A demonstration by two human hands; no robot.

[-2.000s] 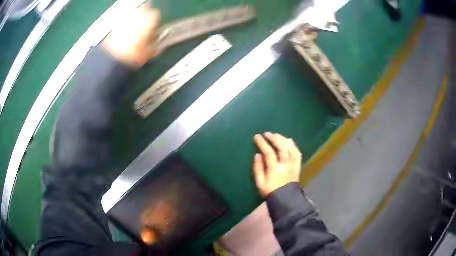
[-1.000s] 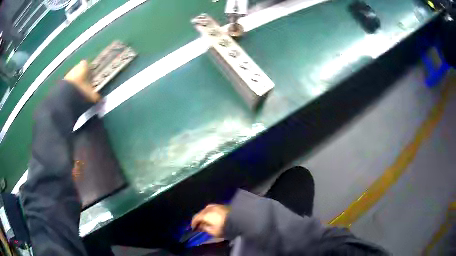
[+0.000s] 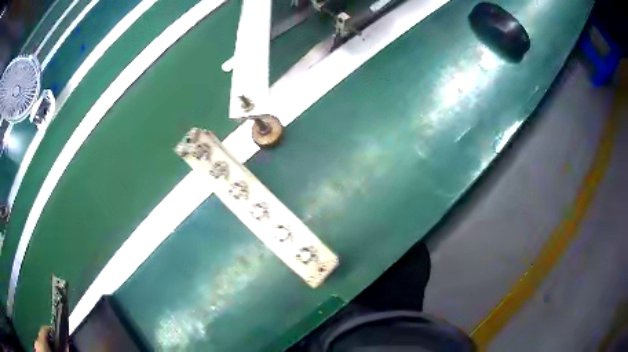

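A beige bar fixture (image 3: 249, 199) with a row of several round seats lies diagonally across a white strip on the green bench, its near end towards the bench edge. My left hand (image 3: 43, 340) is cut off at the lower left corner; only fingers show, against another bar fixture (image 3: 59, 309) seen narrow and upright in view. The black tray (image 3: 107, 330) shows partly beside it at the bottom edge. My right hand is not in view.
A white bracket (image 3: 250, 55) with a brass-coloured round knob (image 3: 267, 130) stands just beyond the bar. A black round object (image 3: 499, 31) lies at the far right near the bench edge. A fan (image 3: 19, 89) is at far left; a blue stool (image 3: 598, 56) stands beyond the bench.
The view has swung to the right and closer to the lying bar. My left hand and its bar are now at the lower left corner. My right hand has left the picture.
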